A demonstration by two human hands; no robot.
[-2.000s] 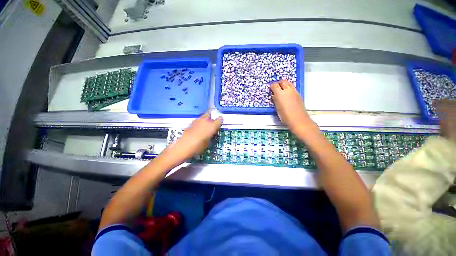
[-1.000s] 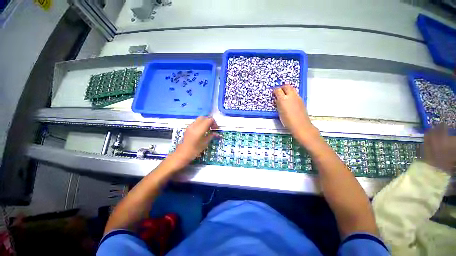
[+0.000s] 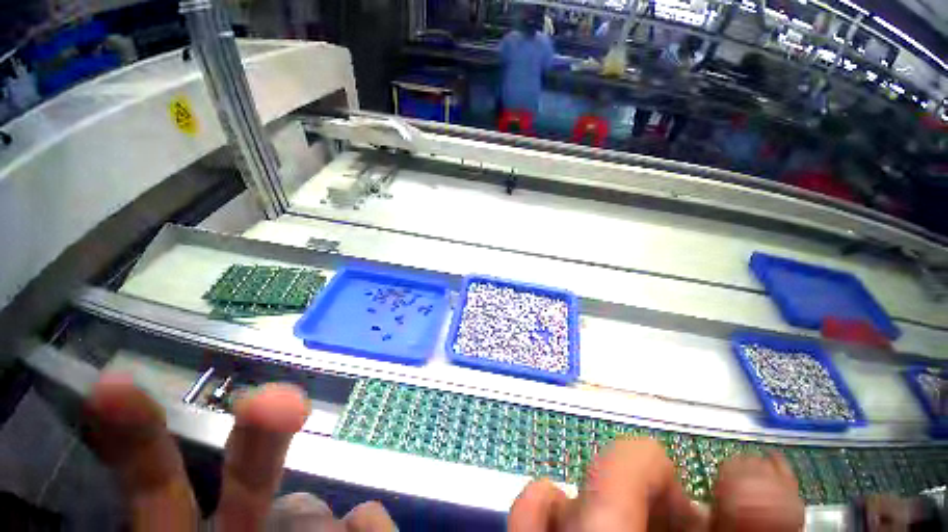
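Observation:
My left hand (image 3: 208,468) is large and blurred at the bottom left, close to the camera, fingers spread, with nothing seen in it. My right hand (image 3: 655,494) is at the bottom centre, cut off by the edge, fingers bent and apart, with nothing seen in it. Green circuit board panels (image 3: 468,426) lie in a long row on the rail beyond my hands, partly hidden by my right hand. A blue tray heaped with silvery components (image 3: 512,324) stands behind the row. A sparse blue tray (image 3: 359,322) with a few dark parts stands left of it.
Spare boards (image 3: 265,288) lie left of the trays. Another filled blue tray (image 3: 798,382) and an empty-looking blue tray (image 3: 821,294) with a red patch (image 3: 857,333) are at the right. A white machine (image 3: 94,156) stands left. A person in blue (image 3: 527,68) is in the background.
Both my hands have left the trays and boards and come up close to the camera. The view has tilted up, showing the room behind. The neighbour's pale sleeve is out of view.

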